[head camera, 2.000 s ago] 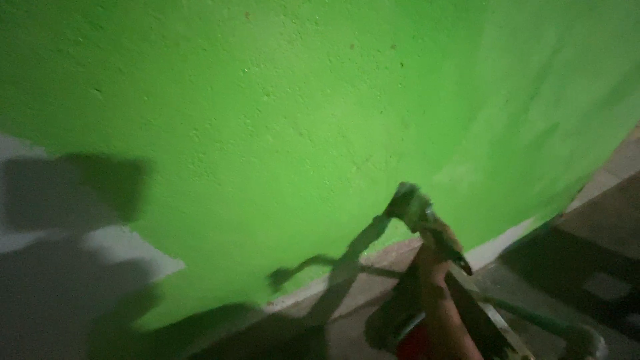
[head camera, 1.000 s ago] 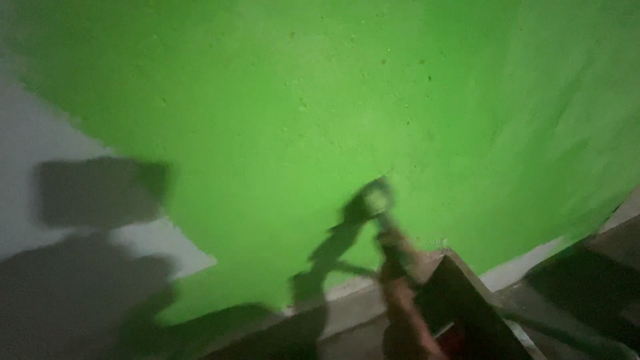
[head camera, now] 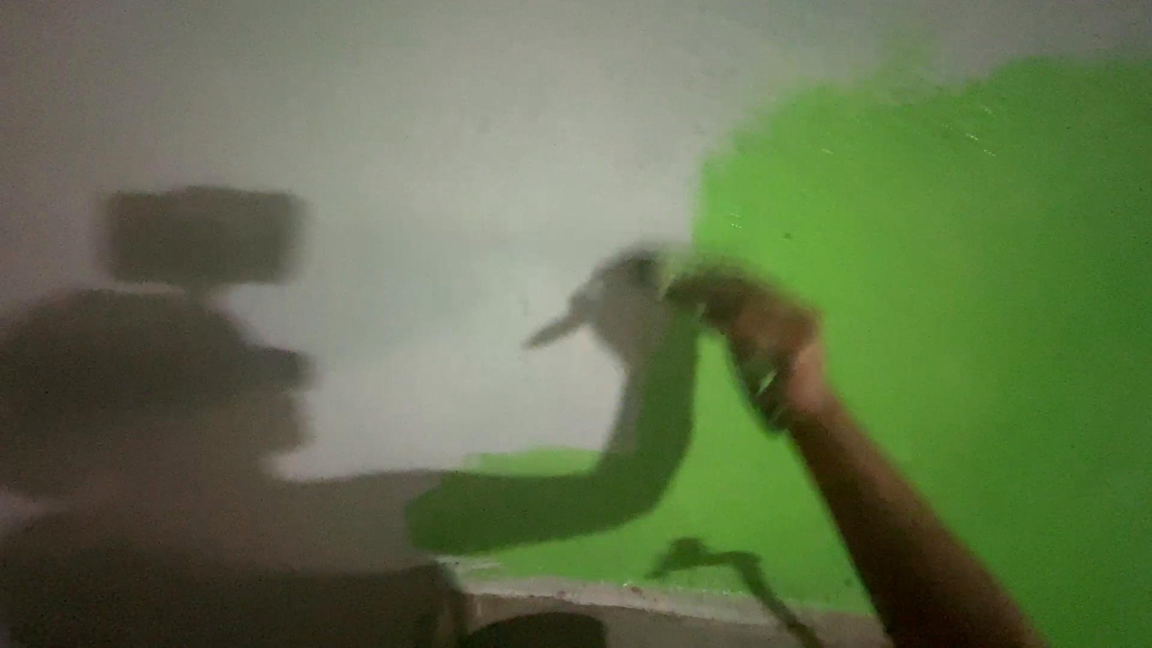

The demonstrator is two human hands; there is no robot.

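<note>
Right of the middle, my right hand (head camera: 778, 337) is closed around the handle of a paintbrush (head camera: 765, 387), blurred by motion. The brush's head end is at the border between the green paint (head camera: 945, 297) and the pale, unpainted part of the wall (head camera: 450, 180). The handle end sticks out below my fingers. My bare forearm reaches in from the lower right. Whether the bristles touch the wall is too blurred to tell. My left hand is not in view.
Dark shadows of a head, an arm and a boxy shape (head camera: 202, 236) fall on the wall. Along the wall's foot runs a pale strip (head camera: 630, 598). A dark rounded object (head camera: 535, 630) stands at the bottom edge.
The view has swung left to show much more pale wall. My right hand with the brush has moved from low by the wall's foot to the paint's left border.
</note>
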